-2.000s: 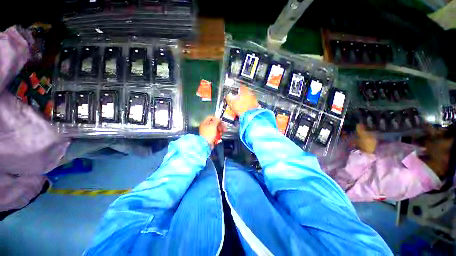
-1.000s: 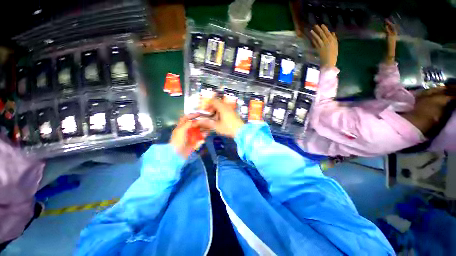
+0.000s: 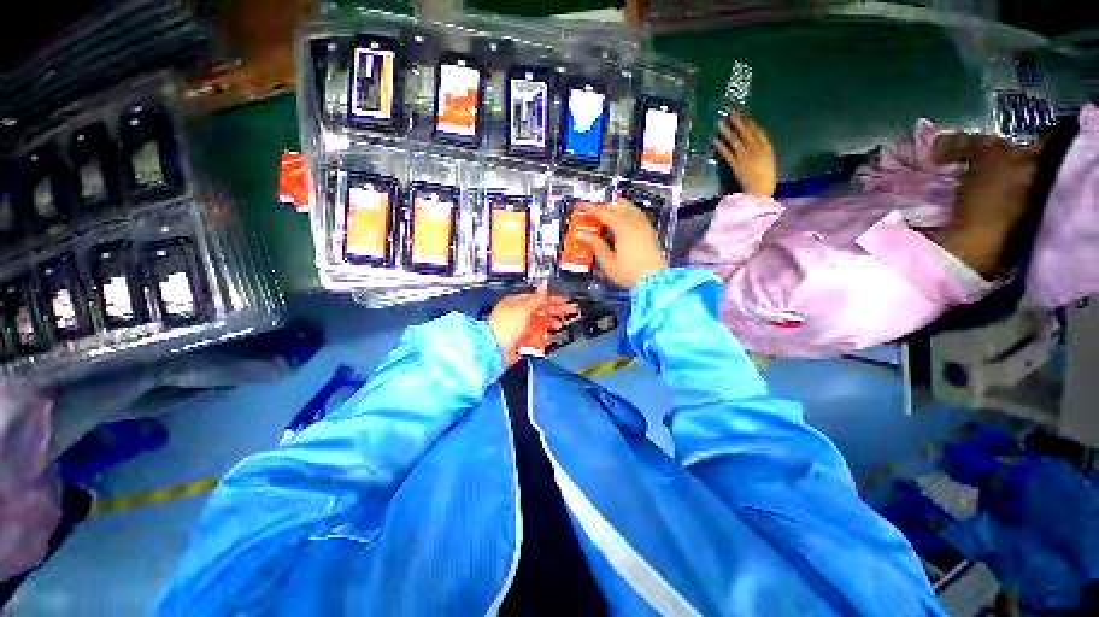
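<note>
A clear phone tray [image 3: 316, 157] with two rows of five pockets lies in front of me. Its phones lie back up. In the near row, three phones from the left show orange-red pieces [image 3: 366, 225]. My right hand [image 3: 624, 245] is over the fourth near pocket, its fingers on an orange-red piece [image 3: 581, 238] at the phone's back. The fifth near phone is partly behind my hand. A blue-white piece [image 3: 585, 123] is in the far row. My left hand [image 3: 523, 325] holds orange-red pieces [image 3: 534, 334] below the tray's near edge.
Another phone tray [image 3: 229, 247] stands at the left, with dark stacked trays [image 3: 90, 60] behind it. Loose orange-red pieces [image 3: 293, 180] lie between the trays. A person in a pink smock [image 3: 832, 277] is at the right, a hand on the green bench [image 3: 832, 97].
The view has shifted right, so the tray sits further left. My hands have parted; my right hand has moved to the fourth near pocket. More near-row phones show orange-red pieces.
</note>
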